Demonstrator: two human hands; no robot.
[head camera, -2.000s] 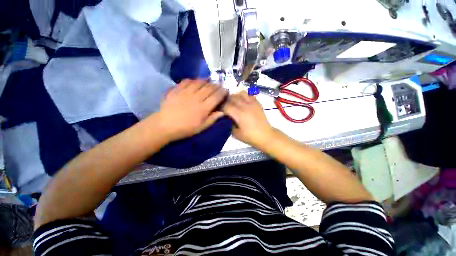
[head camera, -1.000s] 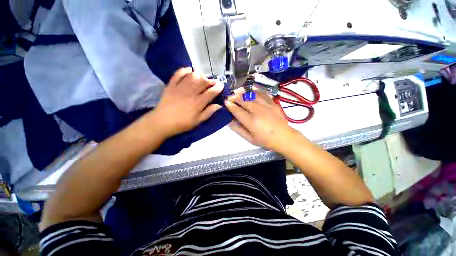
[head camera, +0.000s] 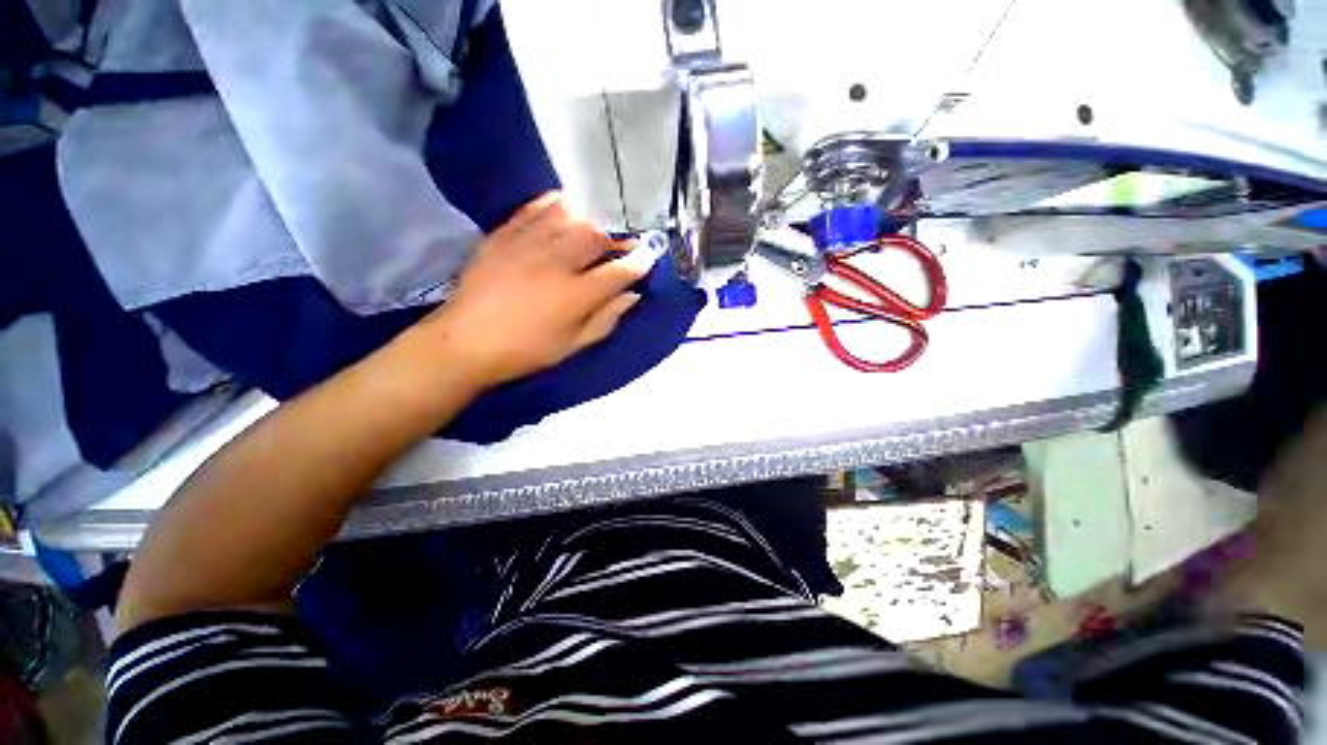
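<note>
My left hand (head camera: 531, 299) lies on the navy fabric (head camera: 640, 338), fingers bent and fingertips close to the presser foot, holding the cloth at the needle area. The edge of the navy fabric reaches just right of the needle. The heap of the garment body (head camera: 189, 204), grey-blue with navy parts, spreads left of my hand. My right hand is not visible; only a blurred part of the right arm shows at the right edge. Red-handled scissors (head camera: 873, 306) lie right of the needle, blades pointing toward the machine head.
The sewing machine head (head camera: 990, 66) stands over the work, with a blue tension knob (head camera: 850, 226). A control box (head camera: 1206, 315) sits at the right end of the table (head camera: 931, 371). A dark green thread bundle (head camera: 1135, 349) hangs over the front edge, along which a ruler (head camera: 699, 477) runs.
My right hand has left the cloth beside the needle and moved right out of the picture. My left hand stays on the fabric. The view has shifted slightly.
</note>
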